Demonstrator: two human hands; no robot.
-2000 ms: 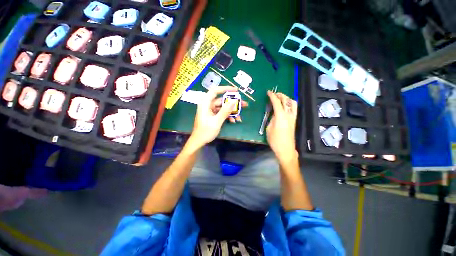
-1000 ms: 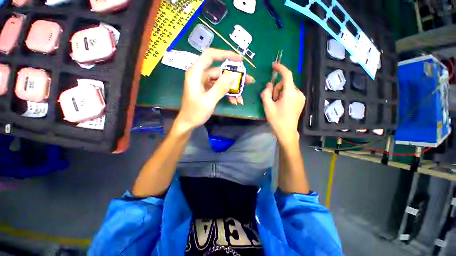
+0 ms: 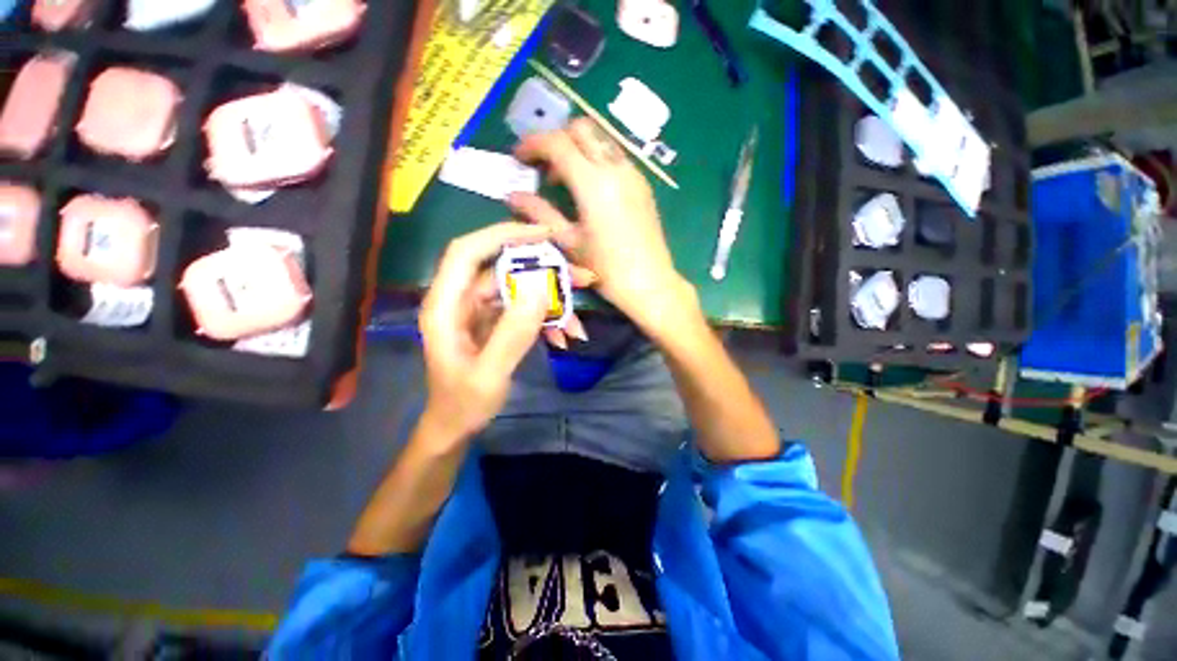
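My left hand (image 3: pixel 471 323) holds a watch housing (image 3: pixel 536 287), a pale-rimmed rounded square with yellow inside, near the mat's front edge. My right hand (image 3: pixel 604 213) is at the far side of the housing, its fingers bent and spread over the mat. No object shows in it, and its fingertips are partly blurred. The silver tweezers (image 3: pixel 734 213) lie on the green mat to the right of my right hand. A grey back cover (image 3: pixel 538 109) and a white one (image 3: pixel 639 109) lie beyond my hands, with a thin tan stick (image 3: pixel 587 110) between them.
A black foam tray (image 3: pixel 338 245) with pink units is at left. Another tray (image 3: pixel 807 278) with grey units is at right, under a light-blue gasket sheet (image 3: pixel 891 88). A yellow sheet (image 3: pixel 452 97), white label (image 3: pixel 488 172), dark square cover (image 3: pixel 574 41) and dark-handled tool (image 3: pixel 716 39) lie on the mat.
My right hand has let go of the tweezers, which now lie on the mat, and has moved left to the housing. My left hand has moved the housing left and nearer to me.
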